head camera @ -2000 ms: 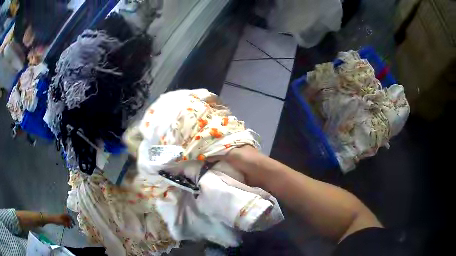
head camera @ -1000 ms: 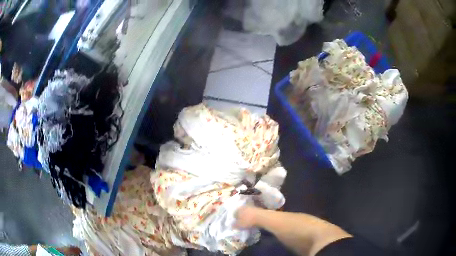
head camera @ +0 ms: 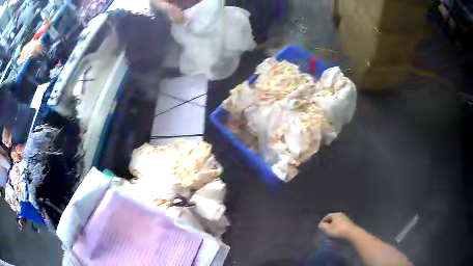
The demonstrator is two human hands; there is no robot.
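Note:
The record pad, with a pink-lilac gridded page over white sheets, lies across the lower left of the view. It overlaps a bundle of cream-white printed cloth behind it. My right hand is at the lower right over the dark floor, fingers curled, with nothing visible in it. It is apart from the bundle and the pad. My left hand is not in view; what holds the pad cannot be seen.
A blue crate heaped with printed cloth stands right of centre. Large cartons stand behind. A white board with black lines lies beyond the bundle. Another person's hand is by white cloth. A sewing table is left.
My right hand has left the cloth bundle and moved right. The pink-lilac pad has come into view over the lower left. The crate and bundle now appear further left.

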